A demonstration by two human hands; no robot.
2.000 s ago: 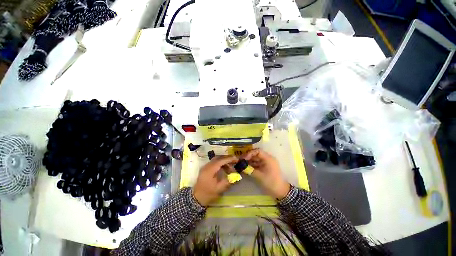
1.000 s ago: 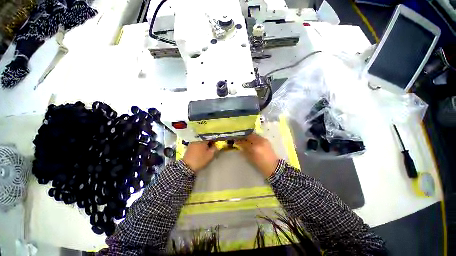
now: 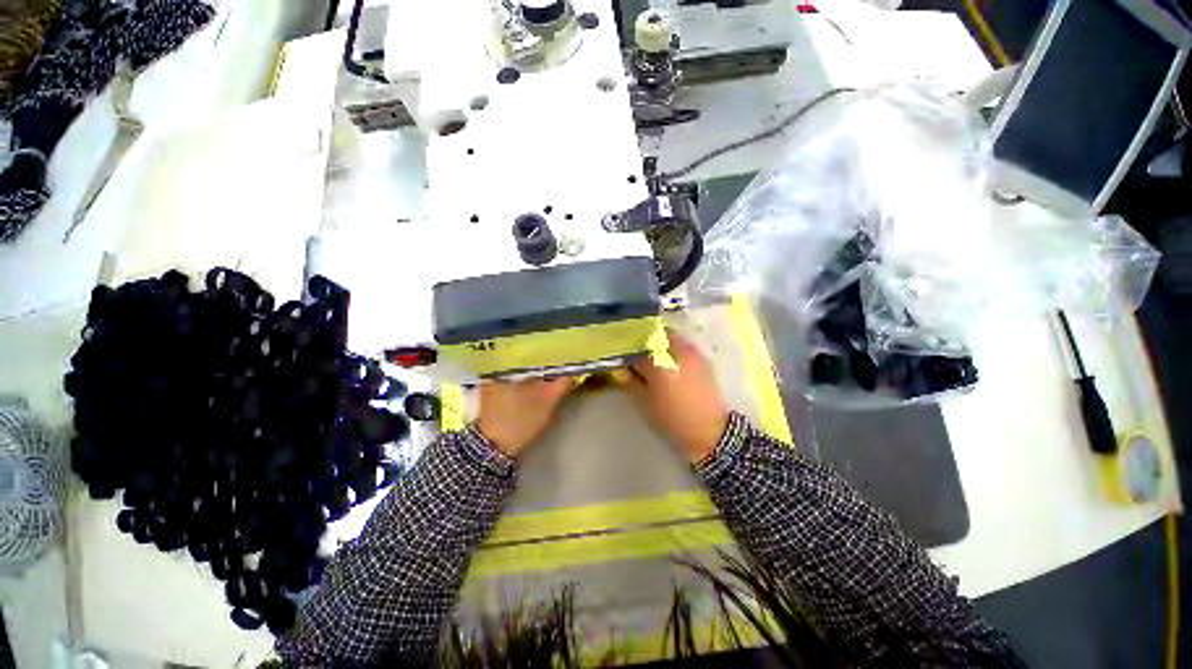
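Note:
The white sewing machine head (image 3: 549, 301) with its grey and yellow front edge stands over the pale bed plate (image 3: 588, 471), which is edged with yellow tape. My left hand (image 3: 520, 412) reaches under the left part of the head; its fingertips are hidden. My right hand (image 3: 682, 403) reaches under the right part, with its fingers mostly hidden. A bit of yellow shows between the hands at the head's lower edge. What the fingers hold cannot be seen. A large heap of black loops (image 3: 216, 418) lies left of the machine, and one loose loop (image 3: 421, 407) lies beside the bed.
A clear plastic bag (image 3: 902, 235) with black pieces lies right of the machine. A screwdriver (image 3: 1092, 405) and a tape roll (image 3: 1140, 468) lie at the right edge. A screen (image 3: 1098, 98) stands right rear, a fan (image 3: 24, 484) at the left edge. Black cords (image 3: 98, 59) lie far left.
Both hands have moved forward from in front of the machine head to under it, and the black piece between the fingers is now out of sight. The camera view has moved closer to the head.

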